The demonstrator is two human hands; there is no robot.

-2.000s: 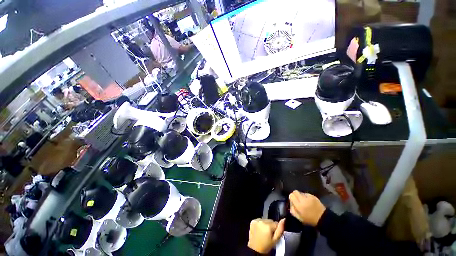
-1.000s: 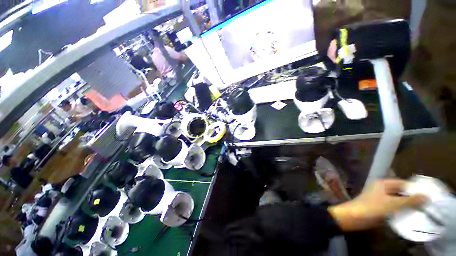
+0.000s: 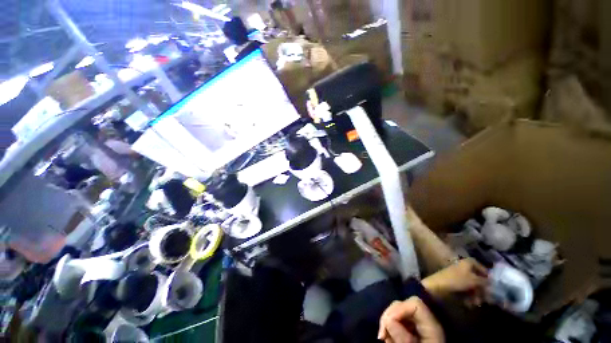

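A white, round, flared part (image 3: pixel 511 287) is at the lower right, over the opening of a large cardboard carton. My left hand (image 3: pixel 459 278) reaches across to the right with its fingers on the left edge of this part; the contact is blurred. My right hand (image 3: pixel 410 320) is at the bottom, left of and nearer than the part. Its fingers are curled, and I cannot tell whether anything is inside them.
The carton (image 3: pixel 569 201) holds loose white parts (image 3: pixel 499 231). A pale metal post (image 3: pixel 385 181) stands left of it. Dome cameras (image 3: pixel 305 157) stand on the dark bench and lie at left. A monitor (image 3: pixel 228 117), mouse (image 3: pixel 348 162) and yellow tape roll (image 3: pixel 206 242) also show.
The view has swung right, bringing the carton into view. My left hand has moved from the work over the lap to the carton side. My right hand shows again at the bottom.
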